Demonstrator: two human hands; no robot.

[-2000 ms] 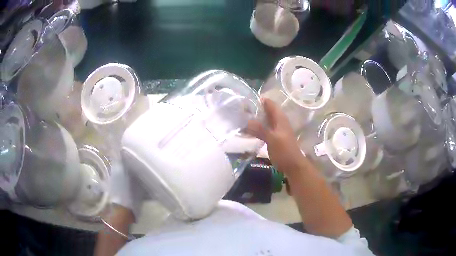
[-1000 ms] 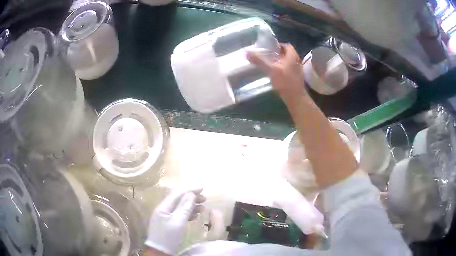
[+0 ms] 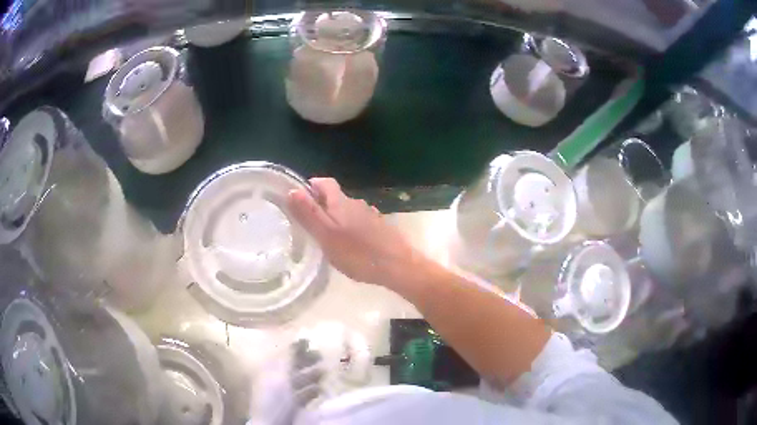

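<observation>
A clear-and-white vessel (image 3: 249, 236) stands at centre-left on the worktop, its white disc with curved slots facing up. My bare right hand (image 3: 353, 228) reaches in from the right and grips the vessel's upper right rim, thumb over the edge. My left hand (image 3: 286, 382), in a white glove, is low near my coat, blurred and partly cut off by the lower edge; its grip cannot be made out. A green cylinder (image 3: 417, 363) lies on a small black block right of the gloved hand.
Several vessels crowd the left (image 3: 58, 199) and right (image 3: 599, 286) of the pale worktop (image 3: 427, 236). Spaced vessels, one at the middle (image 3: 332, 83), stand on the dark green conveyor (image 3: 440, 108). A bright green guide bar (image 3: 599, 129) runs diagonally at the right.
My right hand has left the vessel it held over the belt, which now stands there, and has moved down-left to grip the vessel at centre-left. My gloved hand is lower and blurred.
</observation>
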